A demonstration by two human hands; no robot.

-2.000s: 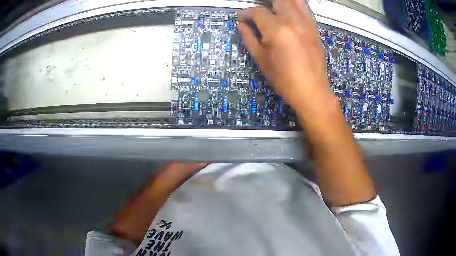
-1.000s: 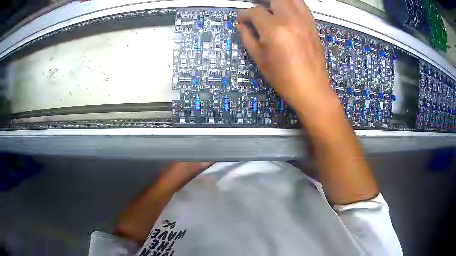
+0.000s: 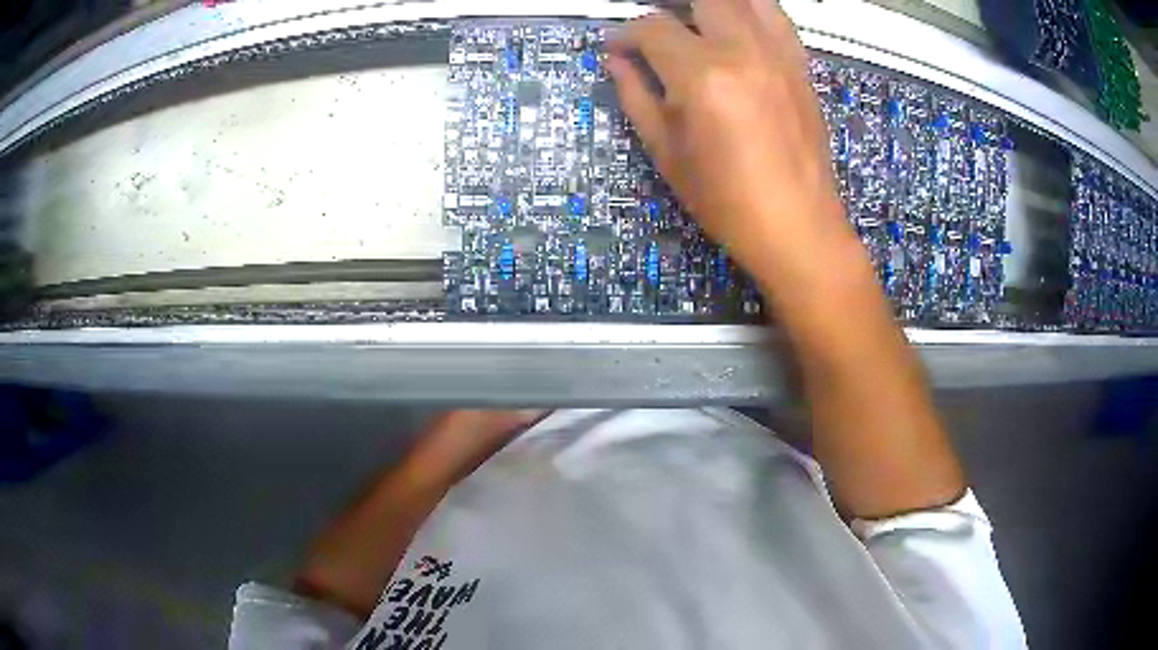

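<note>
A wide PCB panel (image 3: pixel 546 165), densely dotted with blue and metallic parts, lies between the rails in front of me. My right hand (image 3: pixel 718 95) is over the panel's far part, its back to the camera and fingers bent. Its fingertips are partly hidden and no piece shows in them, so I cannot tell if it holds anything. My left forearm comes up at the lower left; my left hand (image 3: pixel 489 423) is mostly hidden between the near rail and my shirt, only a blurred bit showing.
The near conveyor rail (image 3: pixel 381 362) crosses the full width; the far rail (image 3: pixel 902 76) curves behind. The cream line bed (image 3: pixel 241 184) shows at left. Another PCB panel (image 3: pixel 1115 248) lies at far right past a gap. Beyond the far rail are green components (image 3: pixel 1118 76) and a dark blue-black patch (image 3: pixel 1051 32).
The panels have shifted slightly to the right along the conveyor. My right hand stays over the far part of the panel, almost unmoved. My left arm is nearly unchanged.
</note>
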